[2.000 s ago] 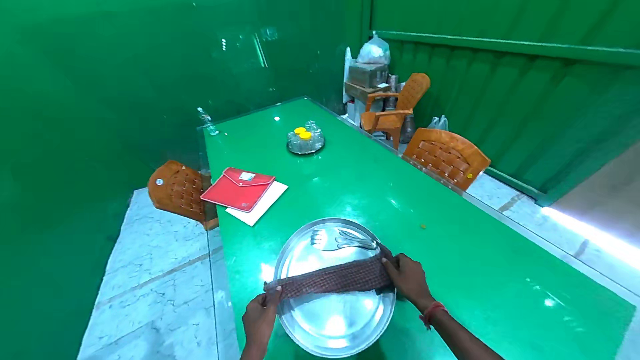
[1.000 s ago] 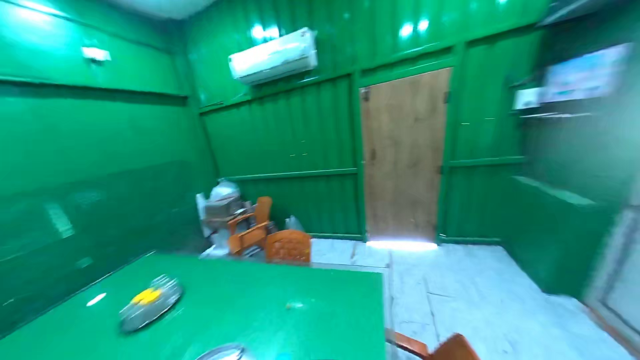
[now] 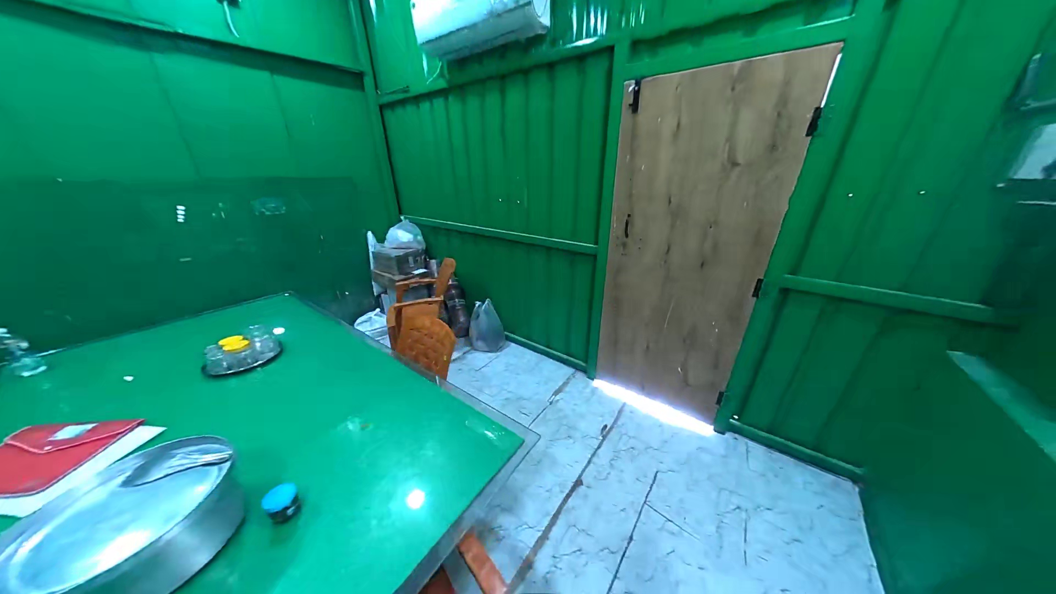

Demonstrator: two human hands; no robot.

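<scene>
Neither my left hand nor my right hand is in the frame of now. At the lower left, a large round steel plate [image 3: 124,528] rests on the green tabletop [image 3: 346,487], with metal cutlery [image 3: 186,464] lying in its far part. A small jar with a blue lid [image 3: 281,502] stands just right of it. Beyond the plate, a red folder [image 3: 58,458] lies over white paper [image 3: 124,454]. Farther back, a dark tray [image 3: 268,356] holds glass containers, some with yellow lids [image 3: 234,342]. The dark cloth is out of sight.
Orange plastic chairs [image 3: 429,342] stand past the table's far right edge, beside a stack of boxes [image 3: 398,261] and a plastic bag [image 3: 487,326]. Tiled floor [image 3: 660,511] runs toward a wooden door [image 3: 709,223]. Part of another chair [image 3: 481,563] shows beneath the near edge.
My view has swung up and right toward the door. Two seconds ago both hands held a dark cloth over the plate; now hands and cloth are out of frame.
</scene>
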